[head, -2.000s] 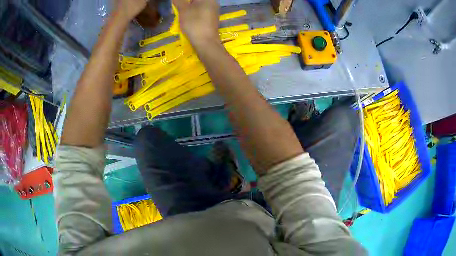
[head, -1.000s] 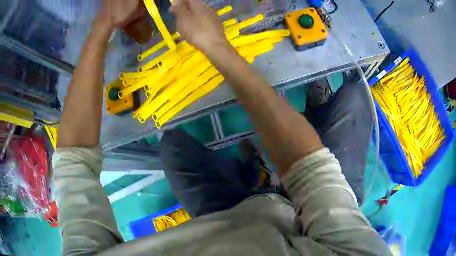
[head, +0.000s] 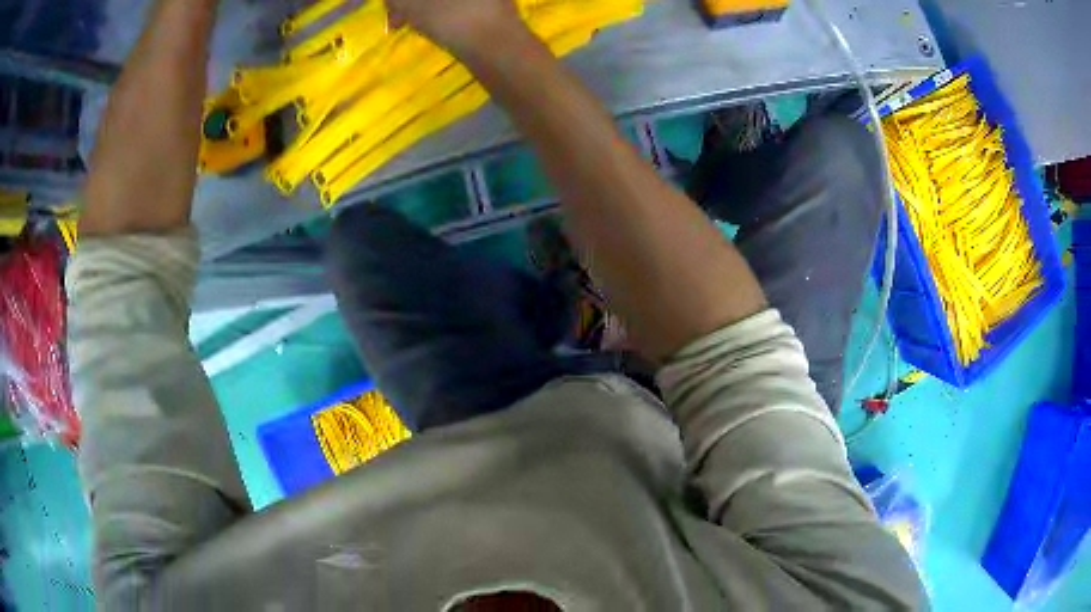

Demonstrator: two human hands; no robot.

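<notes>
Several flat yellow straps lie in a loose pile on the front of the grey metal bench, with looped ends towards me. My right hand is at the top edge above the pile, partly cut off. Its fingertips are not visible, so I cannot tell what it holds. My left forearm reaches up past the top edge at the left, and my left hand is out of the picture. A yellow button box sits left of the pile. Another yellow box is cut off by the top edge.
A blue tote full of yellow straps stands right of the bench. A smaller blue tote with straps is on the floor at left. A clear hose hangs over the bench's right edge. Red wrapped material is at far left.
The view has tilted down, so the bench and pile sit higher in the picture. My left hand has passed out of the top edge. The strap seen upright between my hands is no longer visible.
</notes>
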